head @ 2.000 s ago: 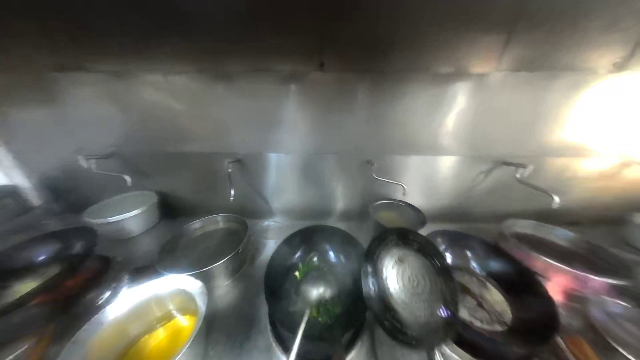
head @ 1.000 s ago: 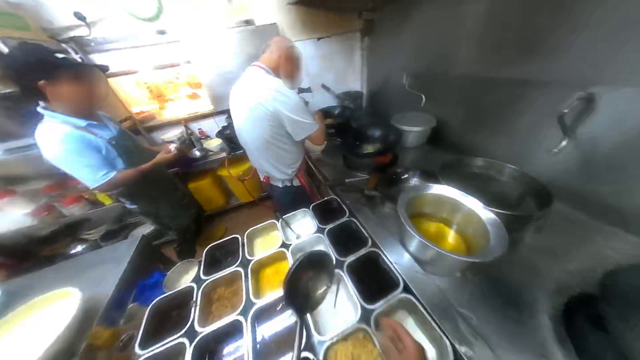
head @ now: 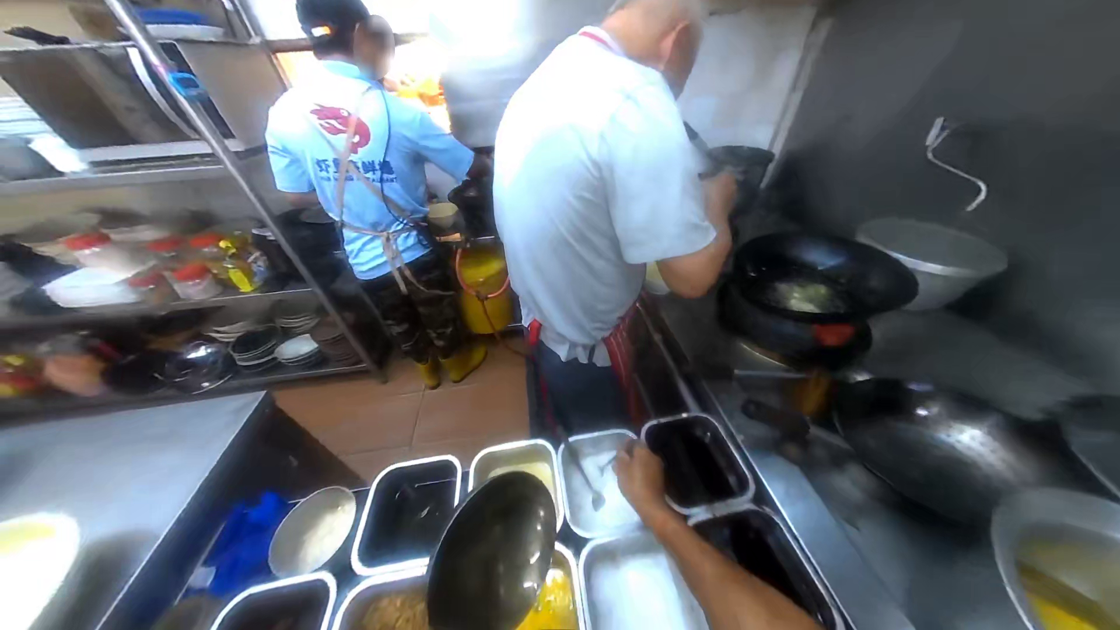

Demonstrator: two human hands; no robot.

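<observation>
My right hand (head: 640, 472) reaches in from the lower right, over the rim between a metal tray of white powder (head: 612, 518) and a tray of dark liquid (head: 696, 459). Its fingers are curled and blurred, and whether they pinch anything cannot be told. A small spoon (head: 598, 497) lies in the white powder, left of the fingers. In front, a large dark metal ladle (head: 494, 551) hangs tilted over the trays; its handle and whatever holds it are hidden. My left hand is out of view.
Two people stand ahead, one in a white shirt (head: 595, 175), one in a blue shirt (head: 376, 166). To the right are woks (head: 822, 271) and a metal basin with yellow liquid (head: 1072, 560). A bowl (head: 311, 529) sits left of the trays; shelves (head: 175, 306) hold jars and dishes.
The view has swung from the stove wall to the seasoning trays and people. My right hand has moved from the near trays to the farther white-powder tray. The blue-shirted person now faces away.
</observation>
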